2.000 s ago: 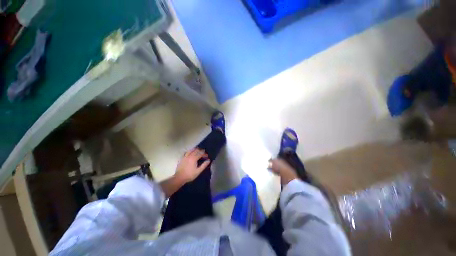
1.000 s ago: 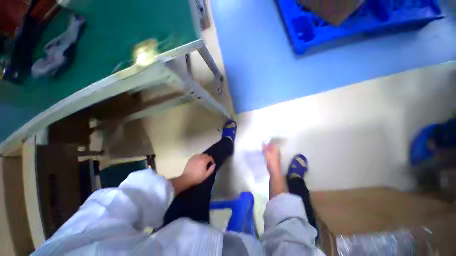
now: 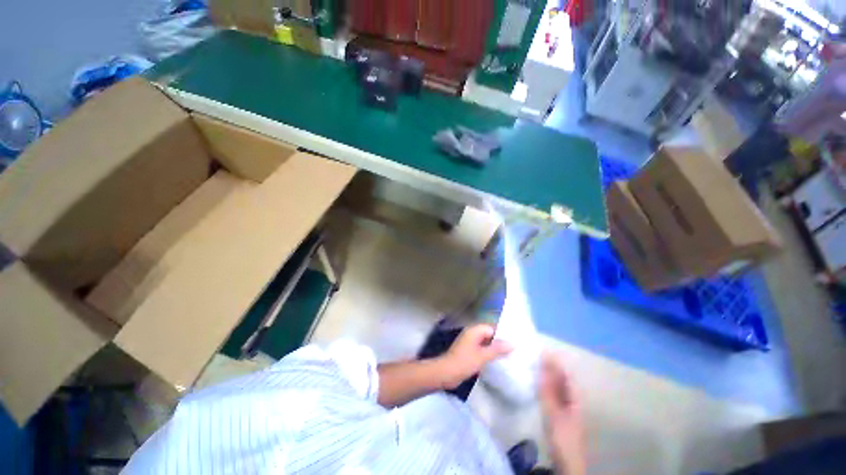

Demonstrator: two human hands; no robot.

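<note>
A long white sheet, seen nearly edge-on and washed out by glare, stands up in front of me over my lap. My left hand pinches its left edge near the lower part. My right hand is blurred, just right of the sheet, fingers pointing up; whether it touches the sheet cannot be told. What is printed on the sheet cannot be seen.
A large open carton stands at left beside the green bench. Small dark boxes and crumpled grey fabric lie on the bench. Brown cartons stand on the blue pallet at right.
The view has swung up from the floor to the bench and open carton. My left hand has left my thigh and taken hold of the sheet. My right hand is now beside the sheet.
</note>
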